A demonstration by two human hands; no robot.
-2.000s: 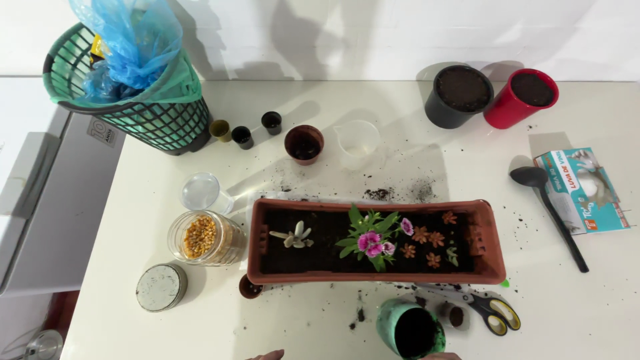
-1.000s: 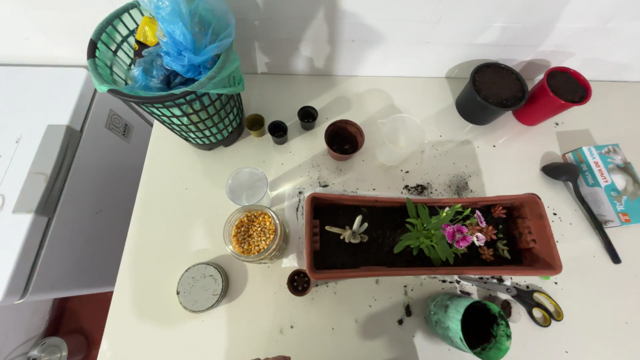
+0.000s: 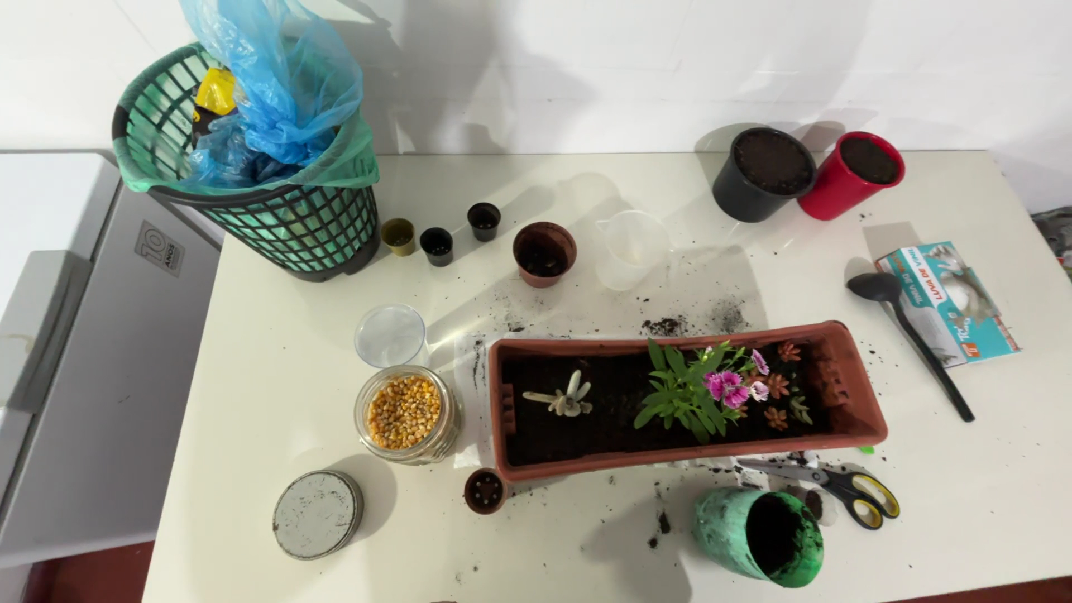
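Note:
Neither of my hands can be made out in the head view; only a tiny sliver of something shows at the bottom edge. A brown plastic planter box (image 3: 687,462) holds dark soil, a pale succulent (image 3: 563,397) at the left, a pink-flowered plant (image 3: 691,389) right of the middle and small reddish succulents (image 3: 777,386) beside it. Just below the planter, a green pot (image 3: 737,532) lies tilted with soil inside. Scissors (image 3: 829,481) with black and yellow handles rest beside it. A glass jar of corn kernels (image 3: 405,412) stands to the planter's left.
A lined green basket (image 3: 293,226) stands back left. Small pots (image 3: 436,247), a brown pot (image 3: 544,254) and a clear cup (image 3: 632,249) line the back. Black (image 3: 760,176) and red (image 3: 850,177) pots, a black spoon (image 3: 921,343), a glove box (image 3: 950,304) and a round tin (image 3: 316,514) surround the planter.
A hand at the bottom edge two seconds ago has dropped almost wholly out of view. The view has shifted. The objects on the table have not plainly moved.

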